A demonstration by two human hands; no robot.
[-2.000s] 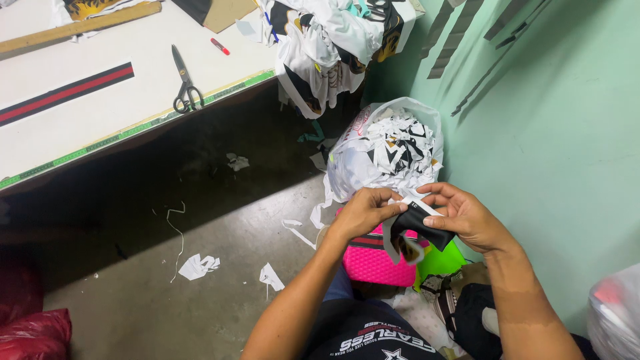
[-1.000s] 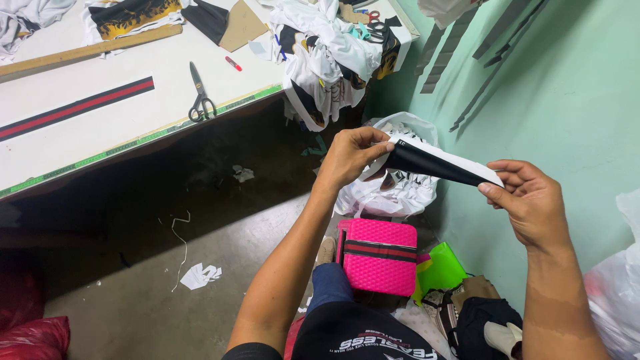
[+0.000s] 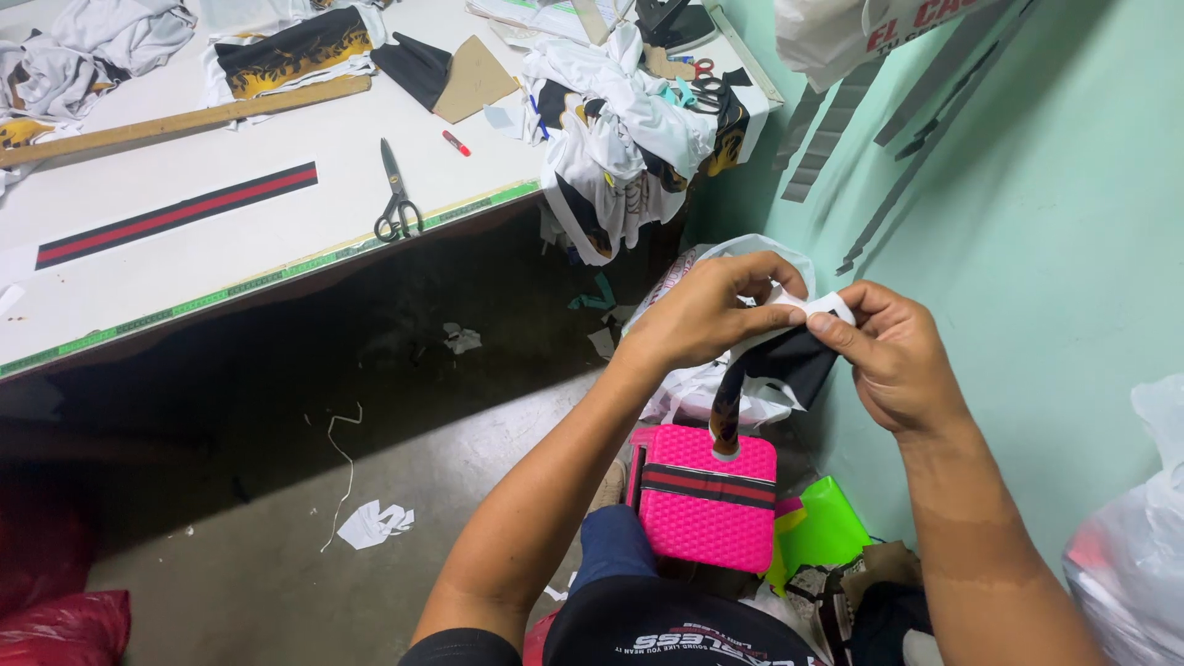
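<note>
My left hand (image 3: 721, 310) and my right hand (image 3: 888, 351) are close together, pinching the white upper edge of a black fabric piece (image 3: 795, 363) between thumbs and fingers. A narrow part with an orange flame print hangs from it, over a pink quilted box (image 3: 708, 532) with a black-and-red striped band (image 3: 708, 485) across it. Behind my hands stands a plastic bag (image 3: 684, 393) of fabric scraps, partly hidden by them. The fingertips of my left hand are partly covered by the fabric.
On the white table (image 3: 277, 217) lie black-handled scissors (image 3: 396, 194), a striped band (image 3: 176, 215), a wooden strip (image 3: 185, 122), a red marker (image 3: 456, 142) and piled white fabric (image 3: 615, 129). Fabric scraps (image 3: 375, 524) lie on the floor. A green wall (image 3: 1027, 268) rises at the right.
One second ago my hands were apart with the black piece stretched between them; now they are together at its white edge. The flame-printed part hangs down.
</note>
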